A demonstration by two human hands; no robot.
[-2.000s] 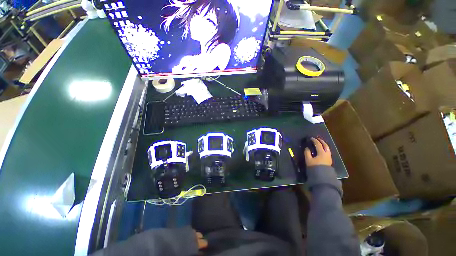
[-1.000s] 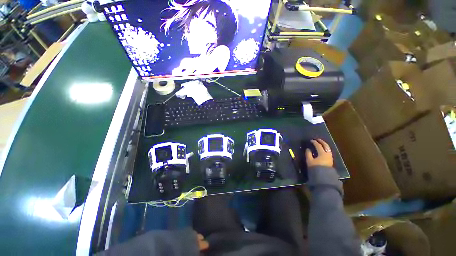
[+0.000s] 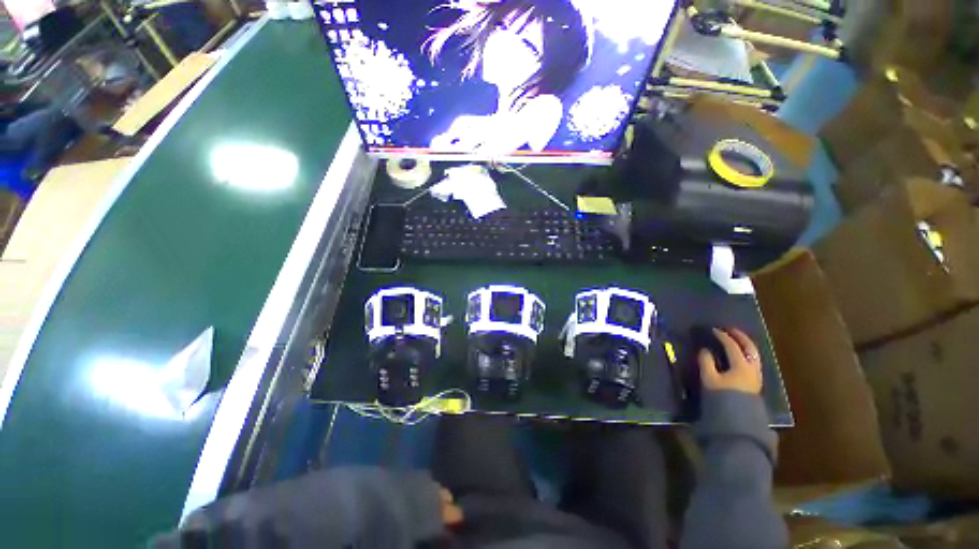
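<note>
My right hand [image 3: 733,362] rests on a black computer mouse [image 3: 710,349] at the desk's right side. My left hand [image 3: 449,508] lies low over my lap, mostly hidden by its sleeve; only some fingers show. Three dome cameras with white bands stand in a row: left [image 3: 404,341], middle [image 3: 502,338] and right [image 3: 612,341]. Behind them lie a black keyboard [image 3: 505,236] and a flat black rectangle like a smartphone [image 3: 381,237]. The monitor [image 3: 494,80] shows an anime-style wallpaper with icons at its left.
A black printer [image 3: 714,204] bears a yellow tape roll [image 3: 741,163]. A pale tape roll [image 3: 409,172] and crumpled white paper [image 3: 469,191] lie below the monitor. Thin cable [image 3: 413,407] lies at the front edge. A green bench [image 3: 161,268] runs left; cartons [image 3: 821,365] stand right.
The view has turned, so the desk and its things appear farther right. The right hand stays on the mouse. The left hand remains low over the lap. The wallpaper is unchanged.
</note>
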